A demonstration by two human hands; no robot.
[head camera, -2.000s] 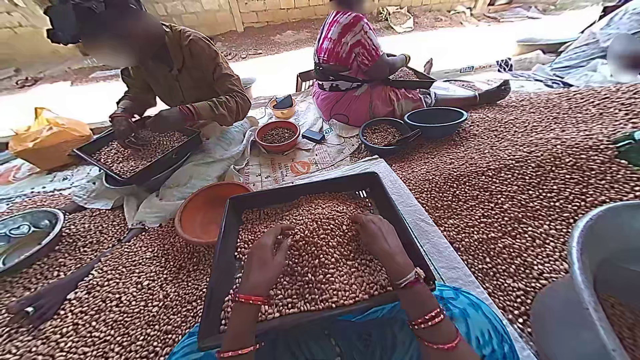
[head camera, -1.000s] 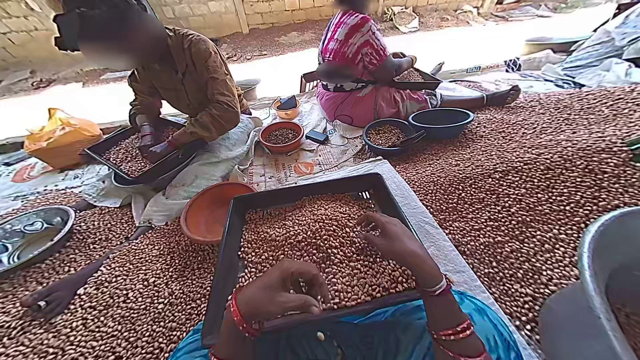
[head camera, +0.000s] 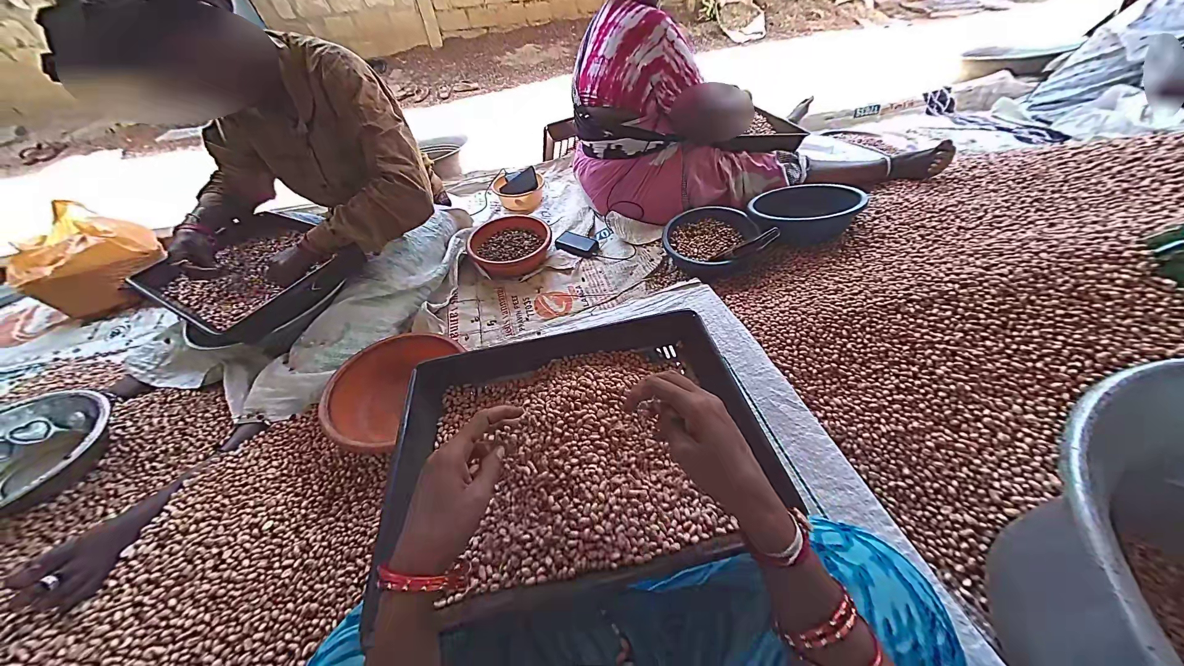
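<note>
A black plastic tray (head camera: 740, 416) rests across my lap, holding a spread of reddish-brown nuts or beans (head camera: 592, 462). My left hand (head camera: 458, 490) hovers over the left part of the tray, fingers bent, thumb and forefinger apart. Over the upper right part is my right hand (head camera: 698, 435), its fingers loosely curled just above the nuts. Neither hand shows a clear grip; whether a single nut sits between the right fingertips is too small to tell.
An orange bowl (head camera: 370, 388) touches the tray's left side. A large metal basin (head camera: 1091, 518) stands at right. Loose nuts (head camera: 925, 324) cover the ground. Two co-workers (head camera: 342, 139) sit ahead with trays; blue bowls (head camera: 805, 211) and a red bowl (head camera: 509, 268) stand between them.
My left hand has moved up from the tray's near edge to over its left part. My right hand remains over the right part, its fingers now more curled.
</note>
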